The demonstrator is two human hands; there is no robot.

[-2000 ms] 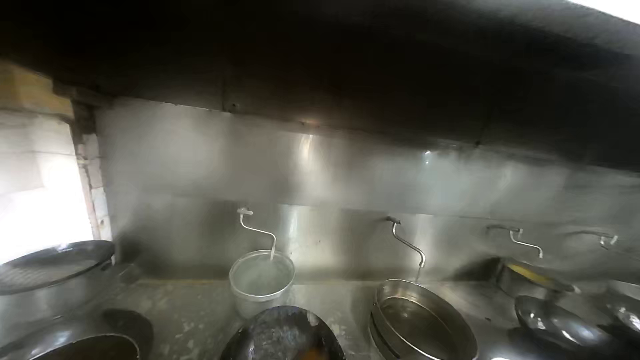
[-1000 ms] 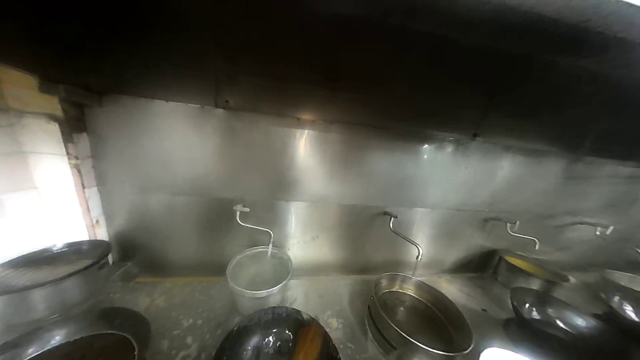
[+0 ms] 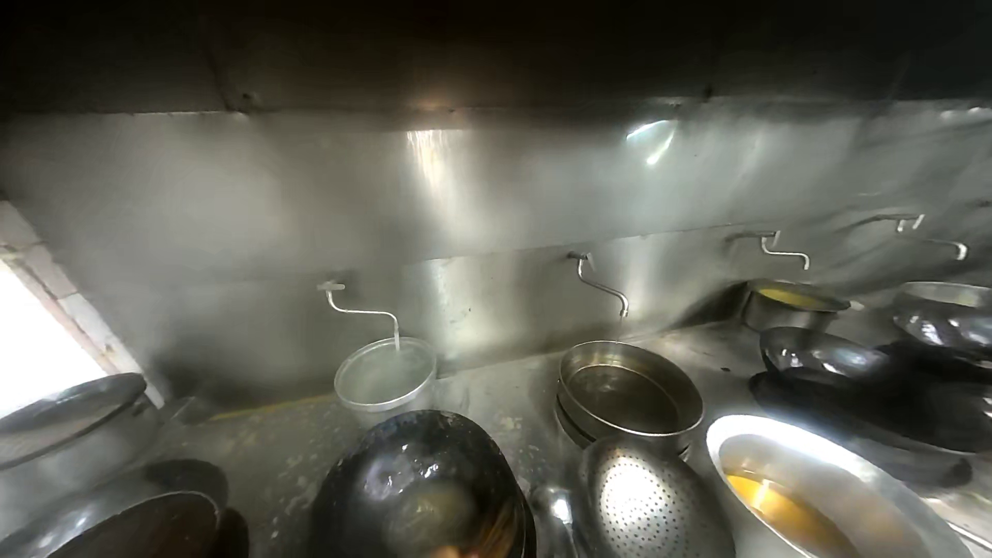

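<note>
Neither of my hands can be made out. A dark wok (image 3: 418, 480) is tilted at the bottom middle, with brownish streaks along its right side; a small pinkish patch at its lower edge is too cut off to name. Behind it, a metal pot (image 3: 387, 399) holds cloudy water under a wall spout (image 3: 397, 325). To the wok's right lie a perforated metal strainer (image 3: 639, 496) and a large metal basin (image 3: 852, 473) with amber liquid. A round steel pan (image 3: 674, 395) stands behind the strainer, below a second spout (image 3: 604, 288).
At the left are a covered pot (image 3: 70, 449) and another dark wok (image 3: 155, 519). Farther right stand a pot with yellow contents (image 3: 783, 310) and several woks, one of them shiny (image 3: 821, 353). A steel splashback (image 3: 504, 194) runs behind the range.
The view has shifted right and nearer. The strainer and the basin of amber liquid now show at the lower right. The brown thing in the middle wok shows less plainly.
</note>
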